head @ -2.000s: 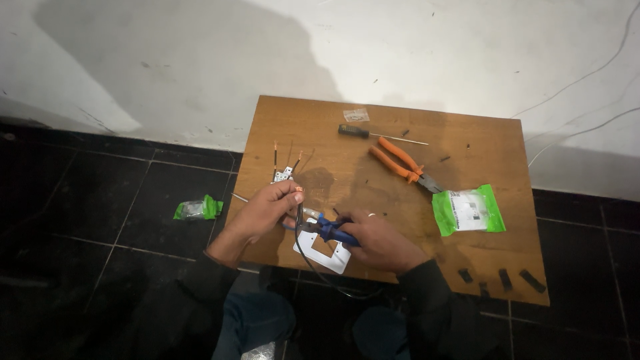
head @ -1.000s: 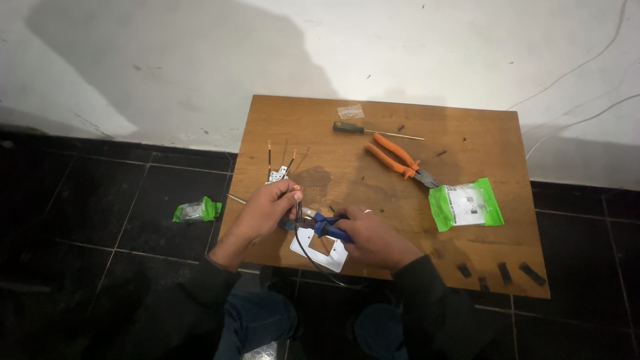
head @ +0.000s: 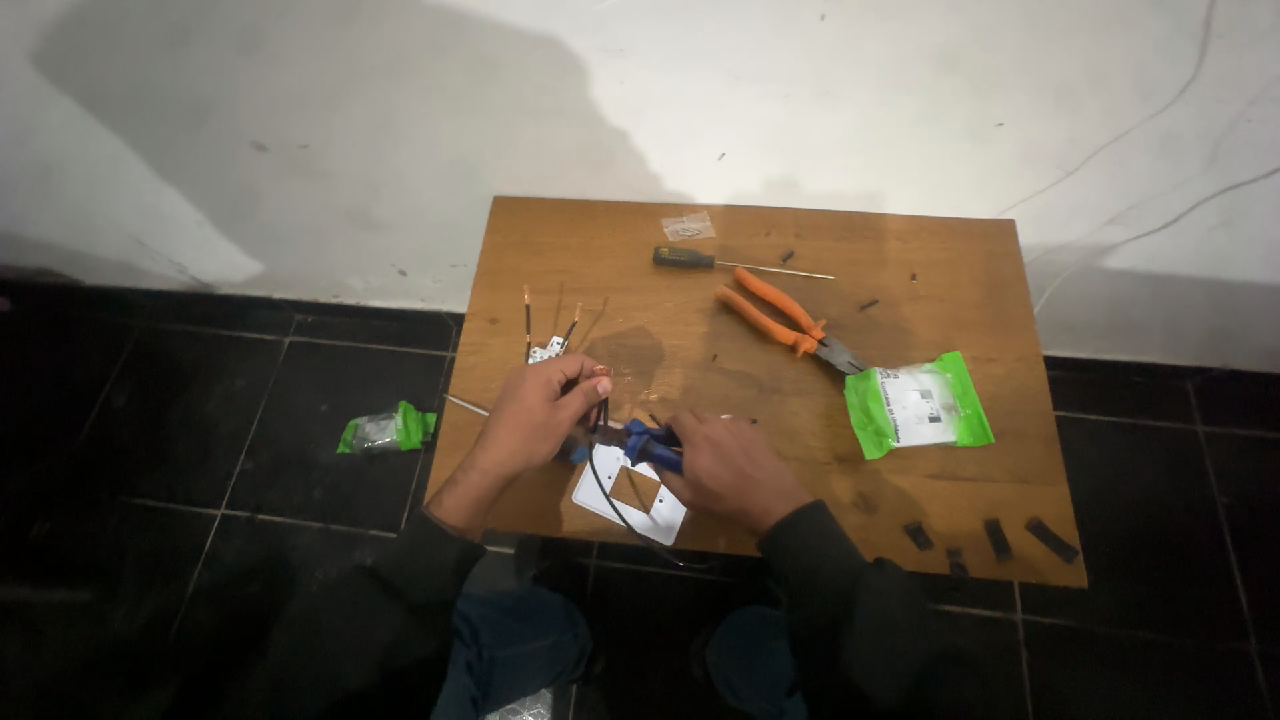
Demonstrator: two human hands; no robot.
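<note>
My left hand (head: 535,415) pinches a black insulated wire (head: 604,487) near its bare copper end, which shows at the fingertips. Blue-handled pliers (head: 650,445) are in my right hand (head: 735,465), their jaws at the wire just below my left fingers; whether they touch it I cannot tell. Under the tool lies a white faceplate (head: 587,494) with a square opening, and the wire curves down across it. Just beyond my left hand sits a small white electrical module (head: 547,350) with black wires whose stripped copper ends point up.
Orange-handled pliers (head: 770,312), a screwdriver (head: 685,258) and a small clear bag (head: 688,226) lie on the wooden table (head: 560,250). At the right are a green-and-white packet (head: 920,405) and several dark pieces (head: 997,539). Another green packet (head: 400,429) lies on the floor at left.
</note>
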